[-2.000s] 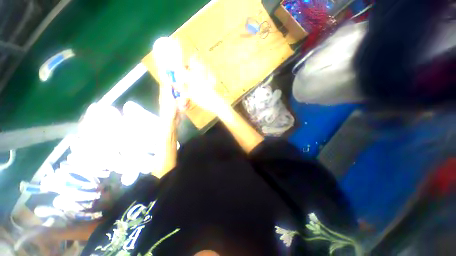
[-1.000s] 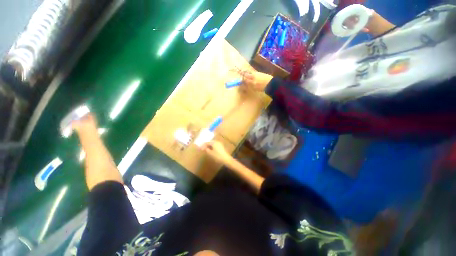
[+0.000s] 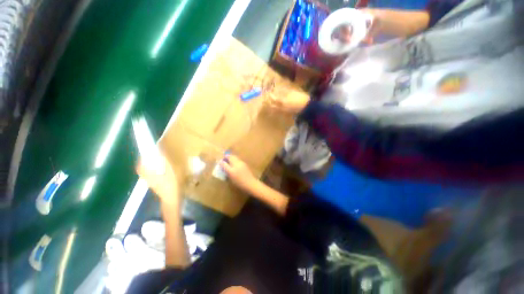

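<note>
My left hand is at the belt's near edge, gripping a glossy white housing half that points up and away, blurred and overexposed. My right hand is low on the cardboard, its fingers closed on a blue battery cell, mostly hidden by the fingers. A small white pad is at those fingertips; whether it is held is unclear. Another white piece lies to its left. A second blue cell with thin wires is further up the cardboard, beside a coworker's hand.
Two shells with blue stripes lie on the green belt at left. A loose blue cell is at the belt's edge. White housings are heaped beside me. The battery box is near a coworker holding a white roll.
My left hand has come back from the far left of the belt and now holds a white housing. The white housing near the upper loose cell is gone. Two striped shells now lie at left.
</note>
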